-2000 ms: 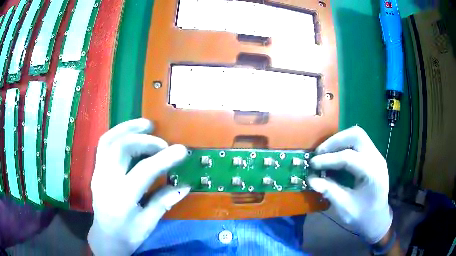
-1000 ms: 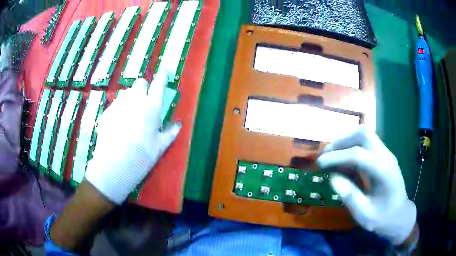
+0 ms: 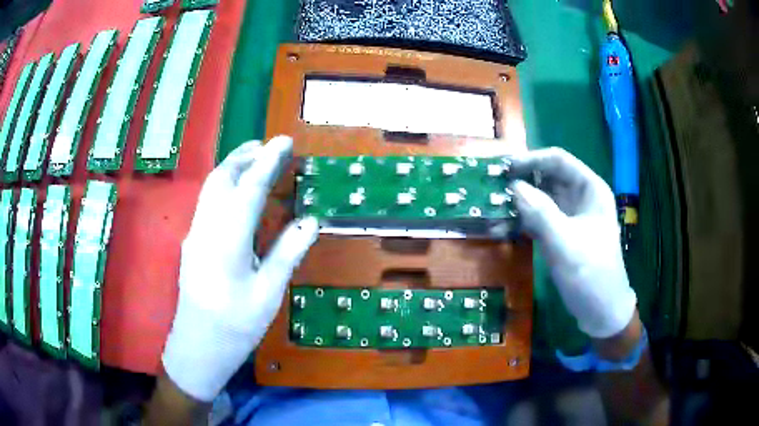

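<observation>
My left hand (image 3: 279, 195) and my right hand (image 3: 520, 195), both in white gloves, hold the ends of a green circuit board (image 3: 404, 187) with square parts facing up. The board is over the middle pocket of the orange-brown fixture (image 3: 399, 262); a strip of the white backing piece (image 3: 374, 230) shows below its near edge. A second circuit board (image 3: 399, 318) lies in the near pocket. Another white backing piece (image 3: 399, 106) lies uncovered in the far pocket. Whether the held board touches its backing piece I cannot tell.
A black screw tray (image 3: 408, 23) heaped with tiny silver pieces stands beyond the fixture. A blue electric screwdriver (image 3: 620, 125) lies at the right, beside a brown carton (image 3: 703, 191). White-and-green units (image 3: 175, 83) lie in rows on a red sheet (image 3: 146, 250) at the left.
My left hand has moved from the units on the red sheet to the fixture. Both hands now hold a board over the middle pocket. One unit has gone from the near row.
</observation>
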